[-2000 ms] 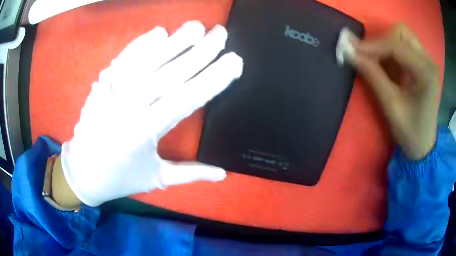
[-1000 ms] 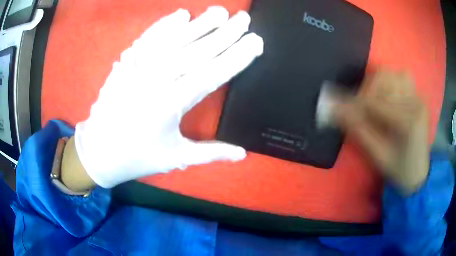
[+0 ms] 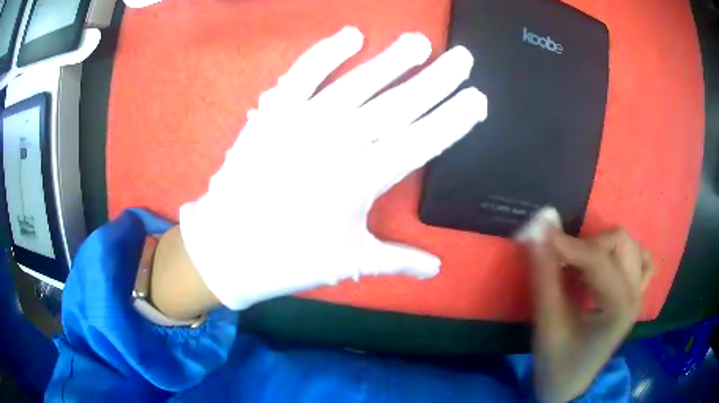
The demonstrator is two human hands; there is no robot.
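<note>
A black e-reader [image 3: 520, 126] lies back up on the red work mat [image 3: 181, 102], its grey "koobe" logo at the top and small print near its lower edge. My left hand [image 3: 331, 173], in a white glove, is spread flat with fingers apart; its fingertips rest over the e-reader's left edge and the thumb is over the mat below. My bare right hand [image 3: 591, 283], slightly blurred, pinches a small white wipe [image 3: 541, 226] at the e-reader's lower edge, beside the small print.
At the left, e-readers with pale screens lie in white box trays [image 3: 71, 149] beyond the mat's dark border. A white object is cut off at the top left edge. The dark green bench edge [image 3: 378, 330] runs along the front, with my blue sleeves over it.
My right hand has moved with the wipe from beside the logo down the right side to the lower edge. The e-reader and my left hand sit further right in view.
</note>
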